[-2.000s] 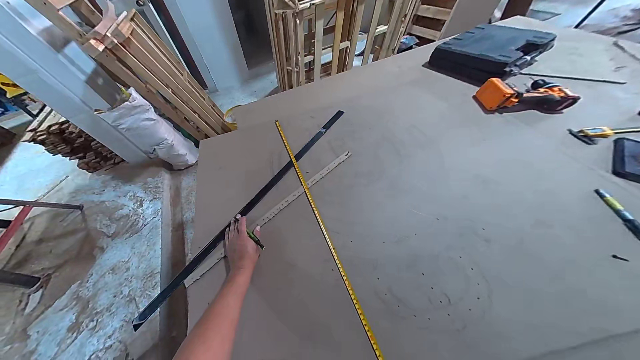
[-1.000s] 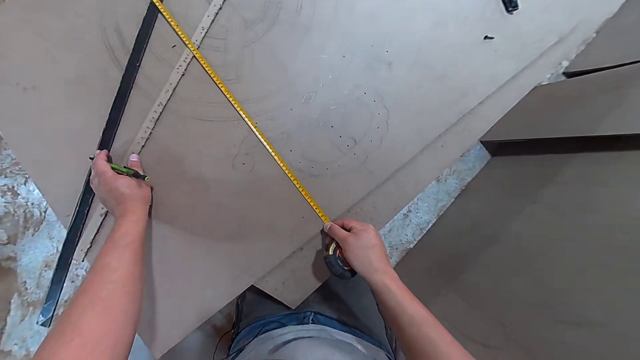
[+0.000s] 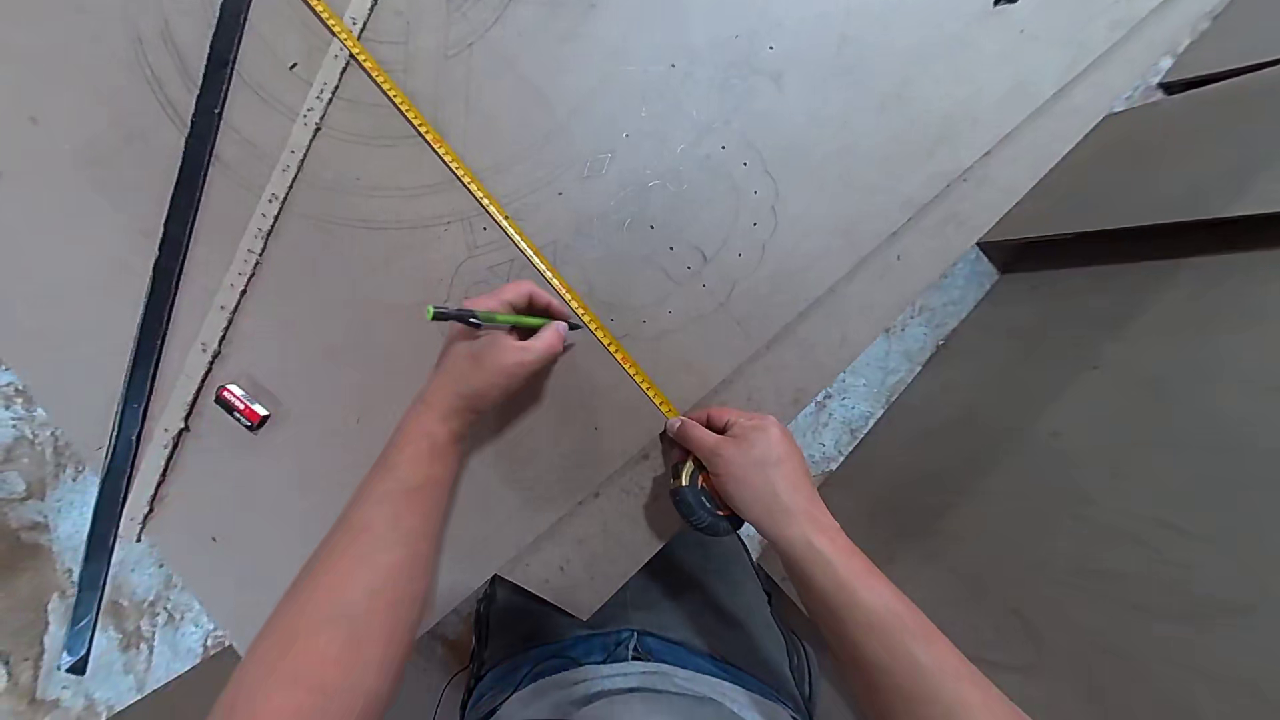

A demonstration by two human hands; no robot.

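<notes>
My left hand holds a green and black mechanical pencil, its tip at the edge of the yellow tape measure blade. That blade runs diagonally over the large board from the upper left. At its lower end my right hand grips the black tape measure case, thumb on the blade. To the left lie a long dark metal bar and a pale perforated strip, whose upper part passes under the blade. A small red, black and white eraser rests right of the strip.
The board bears pencil arcs and small dots. Its edge runs diagonally near my body, beside a pale, stained floor. More brown boards lie at the right. The dark bar's lower end reaches past the board's edge.
My left hand has moved from the dark bar and pale strip to the tape blade, pencil still held. The eraser now shows by the strip. My right hand still holds the tape case.
</notes>
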